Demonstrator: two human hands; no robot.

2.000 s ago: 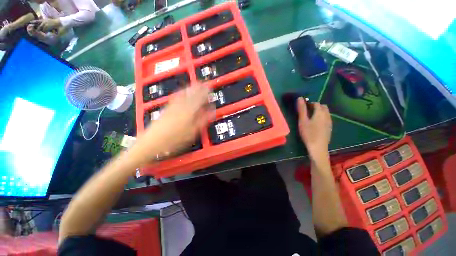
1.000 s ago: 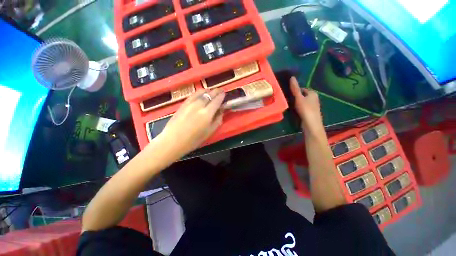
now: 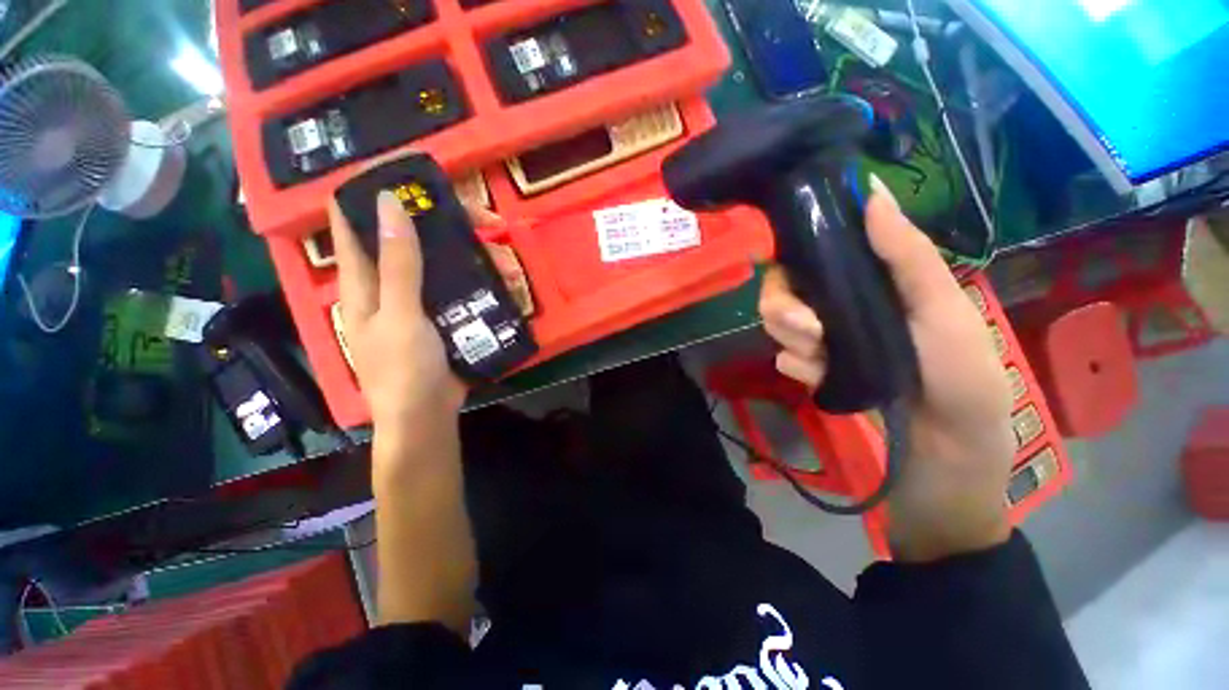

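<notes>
My left hand (image 3: 394, 317) holds a black-backed keypad phone (image 3: 452, 276), its back with white labels facing up, over the front left of the lower red tray (image 3: 741, 256). My right hand (image 3: 930, 351) grips a black barcode scanner (image 3: 842, 256) upright by its handle, the head pointing left above the tray's right side. A white barcode label sheet (image 3: 647, 231) lies in a pocket of the lower tray, left of the scanner. The upper red tray (image 3: 465, 61) holds several phones with black backs up. Gold-fronted phones (image 3: 593, 151) show in the lower tray.
A fan (image 3: 57, 132) stands at the left. Another black phone (image 3: 256, 391) lies left of the trays. A smartphone (image 3: 778, 47) and a mouse pad (image 3: 943, 189) are at the right, beside a monitor (image 3: 1119, 81). A filled tray (image 3: 1038, 506) and red stools (image 3: 1089, 384) are lower right.
My left hand has lifted a phone out of the lower tray, moved left and turned it back up, exposing the label sheet. My right hand has raised the scanner from the bench over the tray's edge.
</notes>
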